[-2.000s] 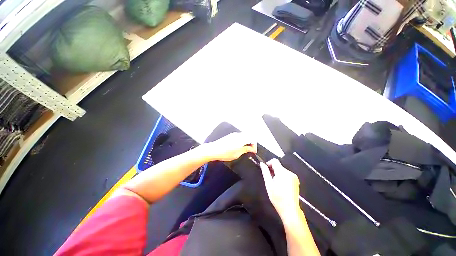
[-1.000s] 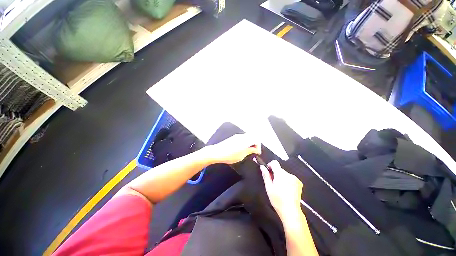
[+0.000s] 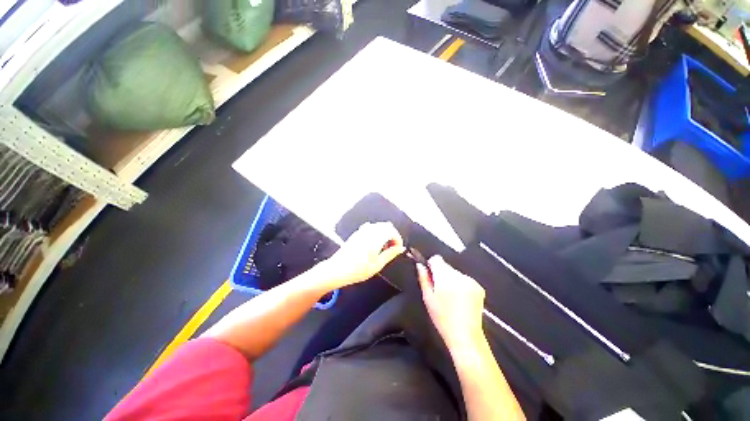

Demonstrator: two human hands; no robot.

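My left hand point(image 3: 369, 250) pinches the edge of a black zippered panel point(image 3: 374, 215) at the table's near edge. My right hand point(image 3: 448, 298) is just right of it, closed around small dark thread snips point(image 3: 416, 256) whose tips point at my left fingertips. The snips are mostly hidden by my fingers. More black panels lie to the right, with silver zippers point(image 3: 555, 302) running slantwise along them. A pile of black panels point(image 3: 650, 238) lies further right on the white table point(image 3: 428, 123). A black apron point(image 3: 378, 386) covers my lap.
A blue lattice bin point(image 3: 249, 256) with black pieces stands below the table's left edge. A shelf point(image 3: 74, 168) with green sacks point(image 3: 152, 78) is at the upper left. Another blue bin point(image 3: 670, 111) and a checked-cover stool point(image 3: 604, 33) are at the upper right.
My left hand has moved slightly left and its fingers are bent more at the cloth edge. My right hand has shifted slightly left, still with the snips. The camera view has shifted a little.
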